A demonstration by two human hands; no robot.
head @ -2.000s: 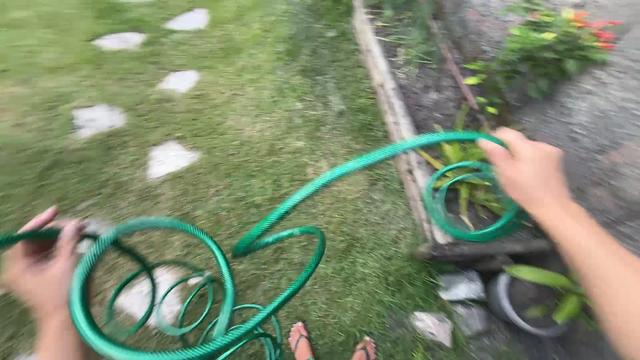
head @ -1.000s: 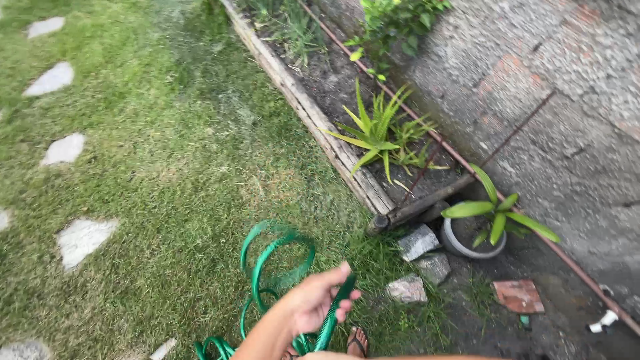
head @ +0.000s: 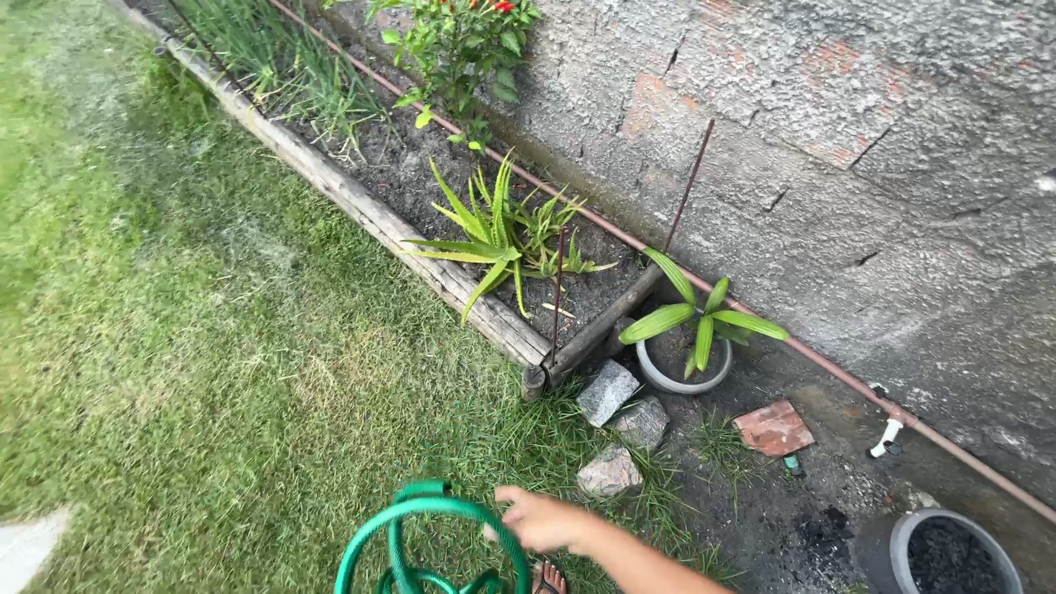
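A green ribbed garden hose [head: 396,528] is looped at the bottom centre of the head view, with one stretch ending or bending out of sight at the top of the loops. My right hand [head: 540,521] comes in from the lower right, its fingers at the right side of the hose loop. Whether the fingers grip the hose or only touch it is not clear, as the loop overlaps the fingertips. My left hand is out of view. Part of a foot in a sandal [head: 548,577] shows below my right hand.
A log-edged bed [head: 363,202] holds an aloe plant [head: 495,239]. Beside its corner lie stones [head: 609,392], a potted plant [head: 685,381] and a broken brick [head: 774,427]. A pipe [head: 833,370] with a white tap [head: 887,437] runs along the rough wall [head: 825,165]; a pot [head: 903,553] stands lower right.
Two seconds ago both hands held the hose spread apart over the grass; now only my right hand shows, near a small loop. The view has swung toward the wall.
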